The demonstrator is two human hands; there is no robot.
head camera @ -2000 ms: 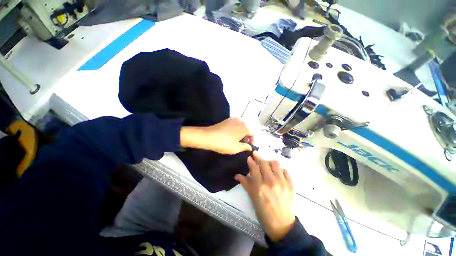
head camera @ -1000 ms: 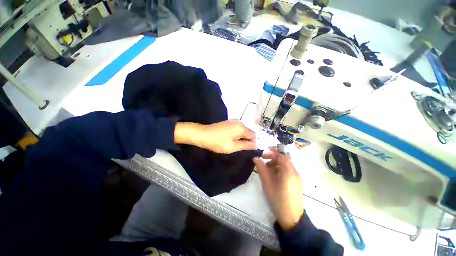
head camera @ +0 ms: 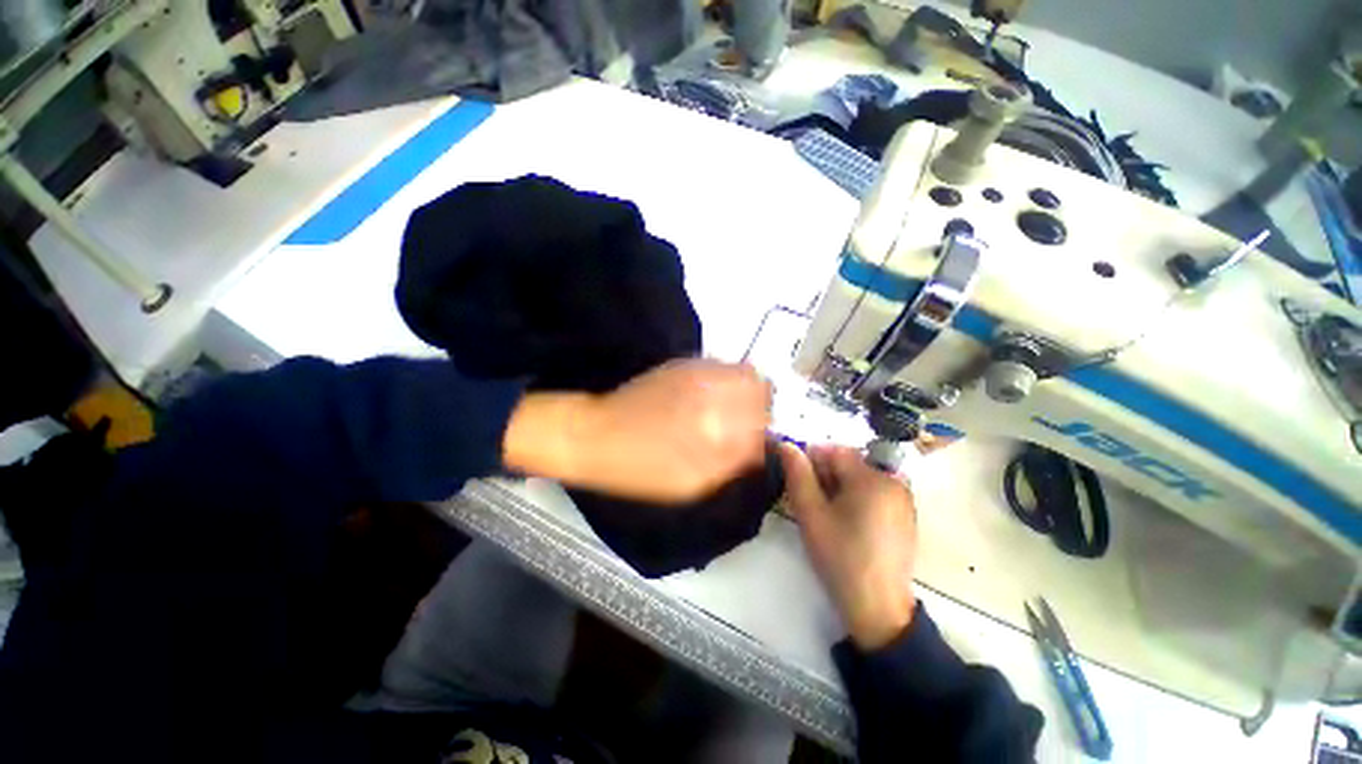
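Note:
A black fabric piece [head camera: 545, 284] lies on the white table left of the sewing machine [head camera: 1105, 358]. My left hand [head camera: 680, 430] is closed on the fabric's right edge, just left of the presser foot and needle [head camera: 844, 391]; it is slightly blurred. My right hand [head camera: 859, 530] pinches the same edge with thumb and fingers, just below and in front of the foot. The pinched edge is mostly hidden by the fingers. I cannot tell whether it is under the foot.
Blue-handled thread snips [head camera: 1070, 679] lie at the right front. Black-handled scissors [head camera: 1058, 500] lie under the machine arm. A ruler strip [head camera: 642, 615] runs along the front edge. Blue tape [head camera: 392, 172] is at the left. A neighbouring machine [head camera: 209, 82] and grey cloth [head camera: 448, 63] are behind.
The view has shifted slightly. Both hands stay at the fabric's edge beside the foot. The right hand's fingers, spread flat two seconds ago, are now drawn together in a pinch.

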